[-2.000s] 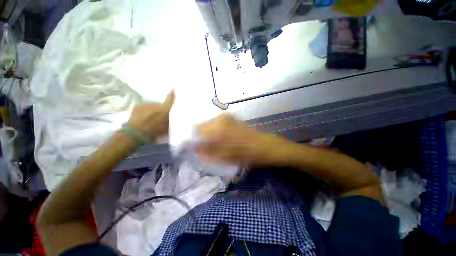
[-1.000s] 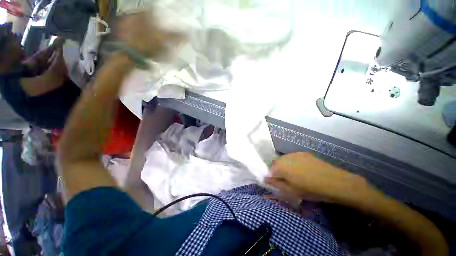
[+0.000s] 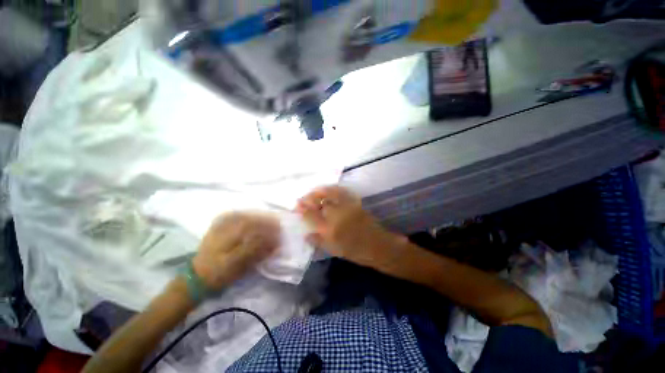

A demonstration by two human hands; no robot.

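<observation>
A white garment piece [image 3: 292, 255] lies at the table's front edge, with a corner hanging between my hands. My left hand [image 3: 237, 248] is slightly blurred and closed on the cloth. My right hand [image 3: 337, 222] pinches the cloth's edge just to the right. More white cloth [image 3: 87, 146] is spread over the left of the table and hangs over its edge. The sewing machine head [image 3: 270, 51] stands above and beyond my hands, with a dark cylinder [image 3: 312, 124] under it. The needle area is washed out by bright light.
A smartphone [image 3: 459, 80] with a lit screen lies right of the head, by a pale blue scrap [image 3: 416, 84]. Thin red items [image 3: 583, 80] lie farther right. A blue basket [image 3: 625, 248] stands at lower right near white scraps [image 3: 561, 291]. A dark cable crosses my lap.
The view has swung back right from the worker at left to the machine. My left hand has come from the far-left cloth to beside my right hand, and both are at the cloth's edge.
</observation>
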